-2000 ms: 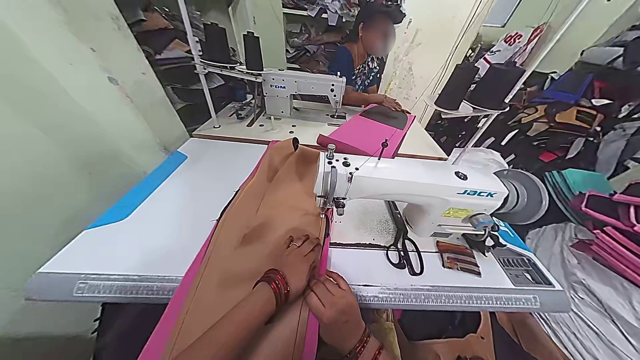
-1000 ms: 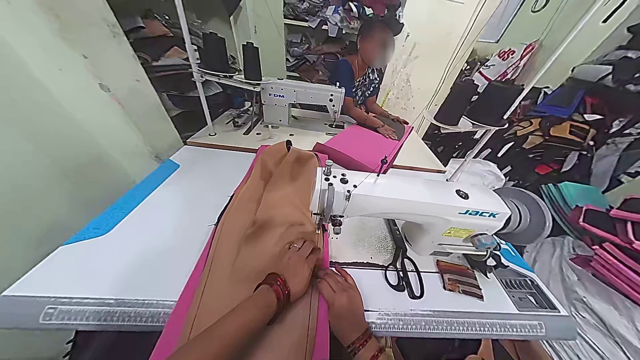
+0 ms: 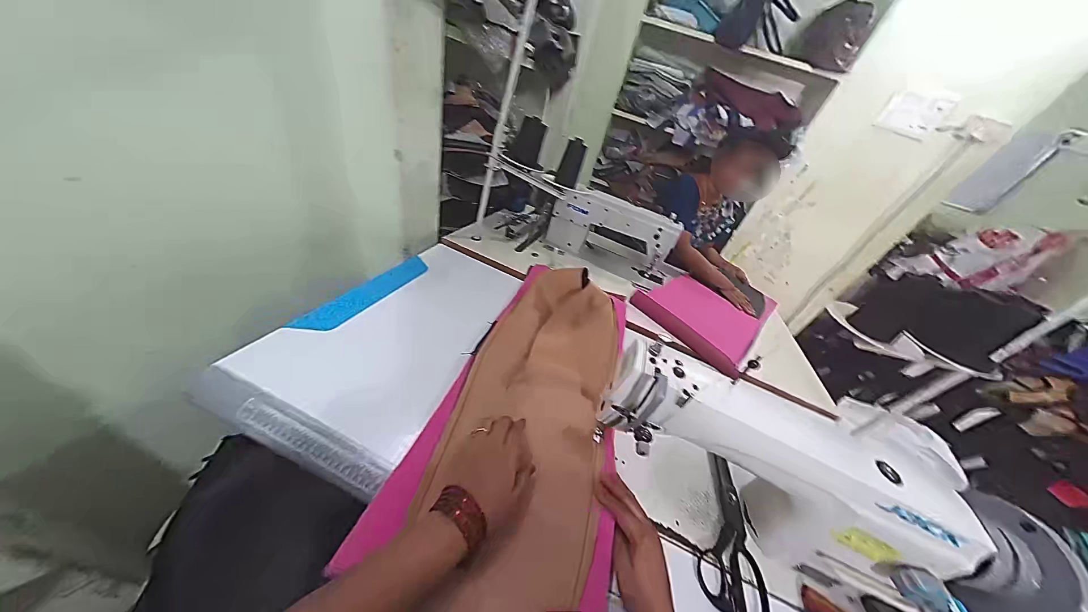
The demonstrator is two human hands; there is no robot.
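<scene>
A long tan fabric panel with pink material along both sides lies across the white table of a Jack sewing machine. Its right edge runs by the needle and presser foot. My left hand, with red bangles at the wrist, lies on the tan panel, fingers partly curled. At the pink right edge, just below the presser foot, is my right hand; its fingers touch the edge, and whether they pinch it cannot be seen. Black-handled scissors lie to the right of that hand.
Beyond the table, a co-worker's hands rest on a pink piece beside a second sewing machine. A wall stands at the left. Shelves with materials are behind, and scraps are piled at the right.
The view has tilted and swung left. The pink-edged panel has shifted a little at the machine. Both my hands remain at the panel.
</scene>
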